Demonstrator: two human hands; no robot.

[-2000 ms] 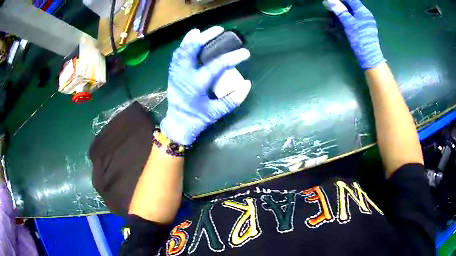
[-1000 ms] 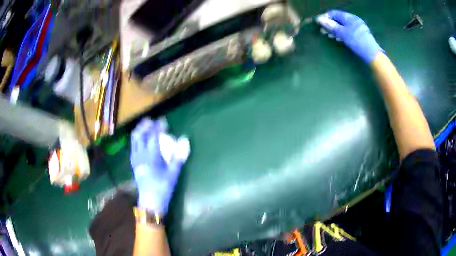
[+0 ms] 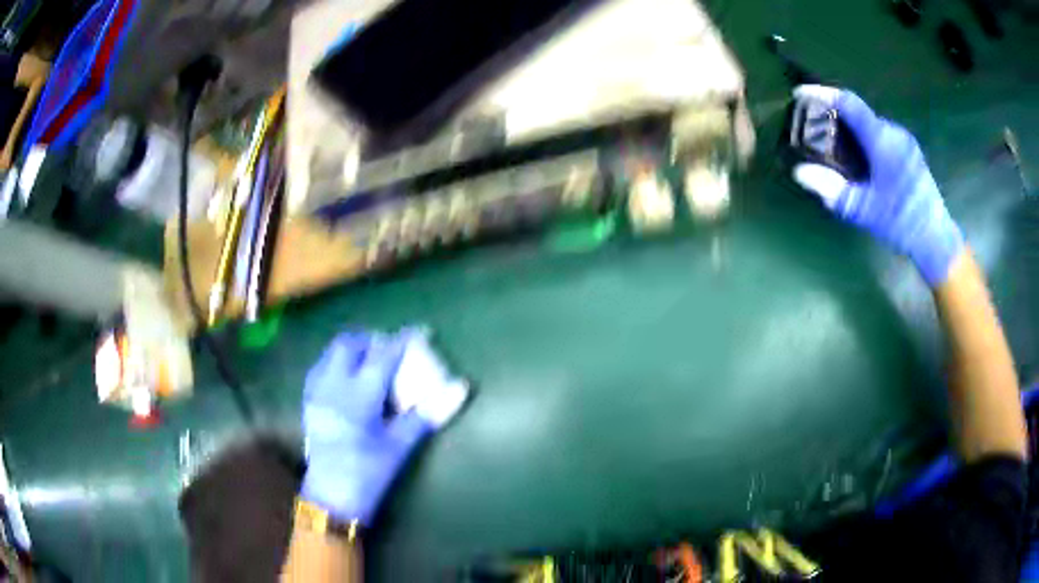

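My right hand (image 3: 894,188), in a blue-white glove, holds a black power adapter (image 3: 818,131) between thumb and fingers, beyond the right front corner of the test instrument. My left hand (image 3: 353,421), gloved, is low over the green bench at the left, fingers curled around a white cloth or pad (image 3: 427,385); no adapter shows in it. The picture is blurred.
The pale test instrument (image 3: 638,68) with cream knobs carries a black smartphone (image 3: 444,51). Pens (image 3: 245,205) and a black cord (image 3: 186,216) lie left of it. A small white box (image 3: 154,347) and dark cloth (image 3: 242,512) are at left. Several black items lie at upper right.
The black adapter once in my left hand is gone from it; the hand moved left and down, keeping the white pad. My right hand moved right and nearer, and now holds an adapter. The view shifted.
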